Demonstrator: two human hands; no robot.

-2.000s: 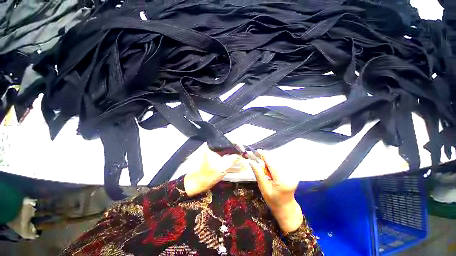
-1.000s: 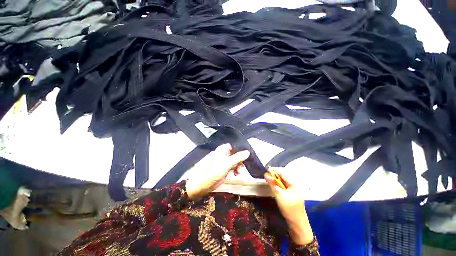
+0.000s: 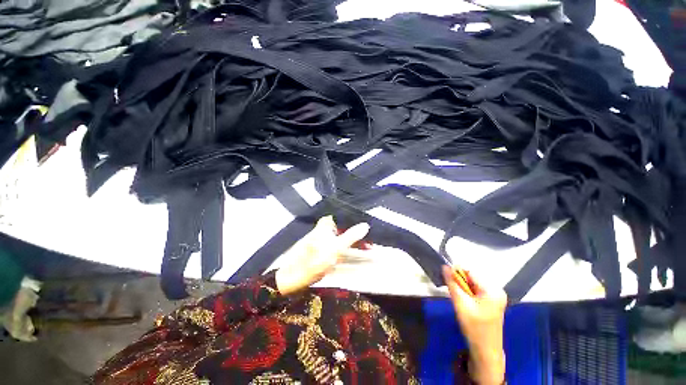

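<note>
A heap of long dark navy waistband strips (image 3: 421,83) lies across the white table (image 3: 105,225). My left hand (image 3: 316,252) is near the table's front edge, with thumb and finger at one dark strip (image 3: 402,239). My right hand (image 3: 474,297) is further right at the edge, its fingers at the end of the same strip. A small orange tool (image 3: 463,283), likely thread snips, shows between the right fingers; its tip is hard to make out. The strip runs between the two hands. The left fingertips are partly hidden against the dark cloth.
A blue plastic crate (image 3: 590,346) stands below the table edge at the lower right. Grey cloth pieces (image 3: 83,30) lie at the upper left. Several strip ends hang near or over the front edge. A green object (image 3: 9,282) is at the far left.
My right hand has moved right, away from my left hand, with the strip's end and the orange tool. The strip now stretches further between the hands. My left hand has hardly moved since one second ago.
</note>
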